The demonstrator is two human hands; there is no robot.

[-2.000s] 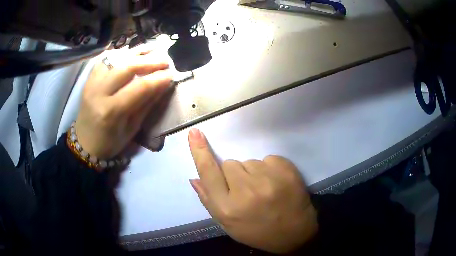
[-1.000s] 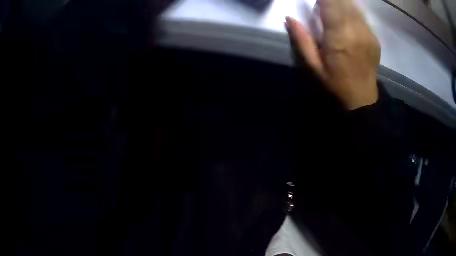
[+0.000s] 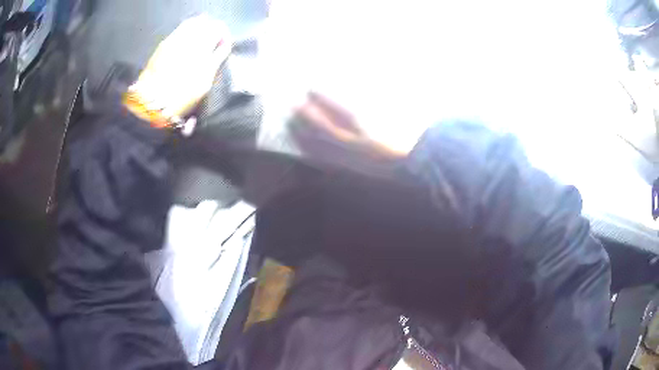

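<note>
My left hand is at the upper left, overexposed, with a bracelet at the wrist. Its fingers are beside a grey textured piece, which looks like fabric, at the left end of the white tabletop. The glare hides whether the fingers grip it. My right hand is blurred over the table's near edge, left of centre, its fingers pointing up and left. Whether it holds anything cannot be told.
The tabletop is washed out in white glare. White folded material hangs or lies below the table edge, between my left sleeve and my body. A small yellow-brown patch is beside it. Part of a dark loop shows at the right edge.
The view has swung and brightened strongly. My left hand has come back into view at the upper left. My right hand appears lower and further left than one second ago.
</note>
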